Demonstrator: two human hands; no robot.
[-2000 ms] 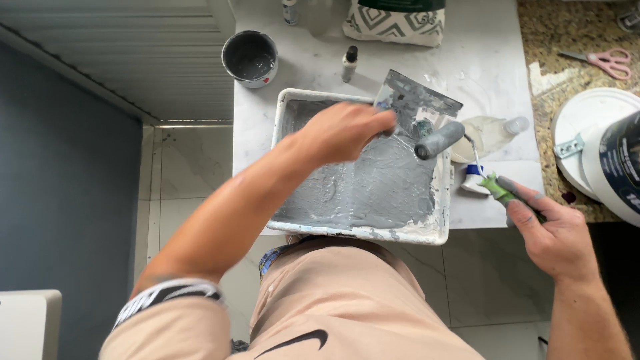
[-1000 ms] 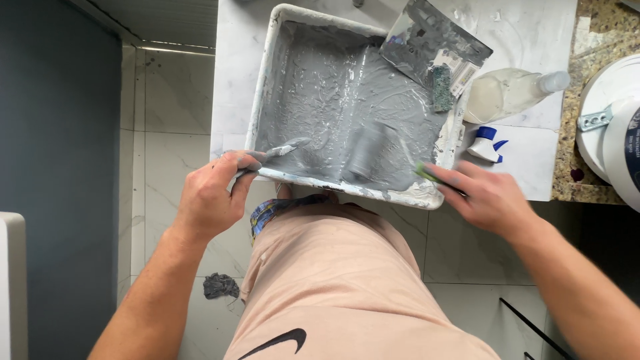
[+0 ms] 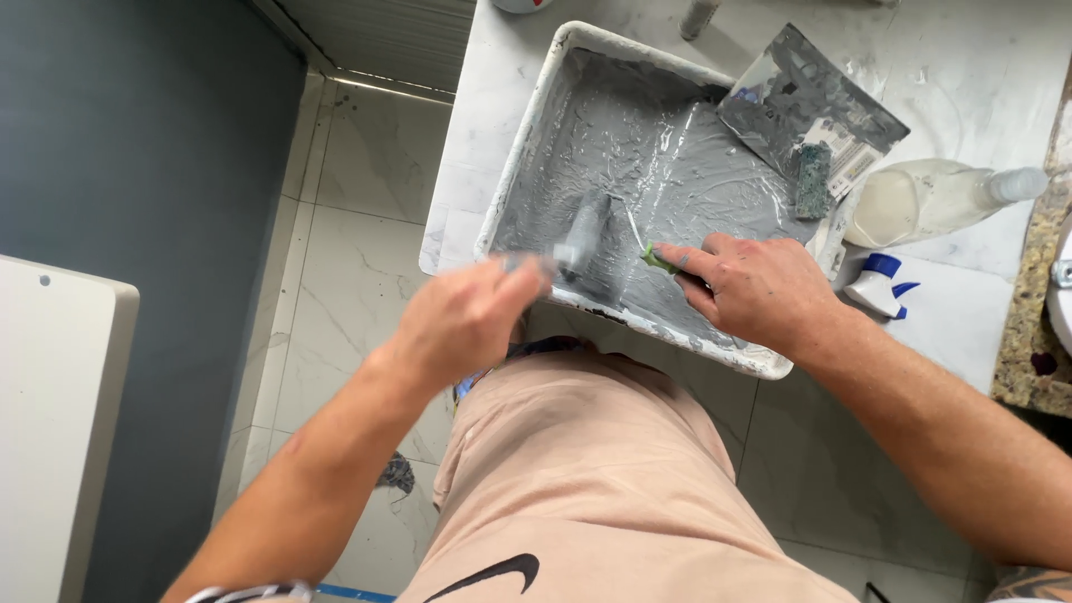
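Observation:
A white plastic paint tray [image 3: 511,188] holds grey paint. At its near left edge is my left hand [image 3: 477,310], blurred, its fingers closed on a thin paint-covered tool [image 3: 571,255]. Only the tool's blurred tip shows, beside the roller, so its kind is unclear. My right hand [image 3: 749,289] grips the green handle [image 3: 659,260] of a small paint roller. The roller's grey sleeve [image 3: 589,219] lies in the paint at the tray's left part. A paint-smeared flat metal scraper [image 3: 804,100] with a speckled grip [image 3: 813,180] rests across the tray's right rim.
A clear plastic bottle [image 3: 930,201] lies right of the tray, with a blue and white spray head [image 3: 879,285] below it. A granite counter [image 3: 1026,335] borders the white table at right. A white panel [image 3: 59,419] stands at left, and a dark clump [image 3: 395,475] is on the tiled floor.
My left hand has gone from over the tray to its near left edge, and the thin tool's tip is now beside the roller. The roller has moved left and down into the paint.

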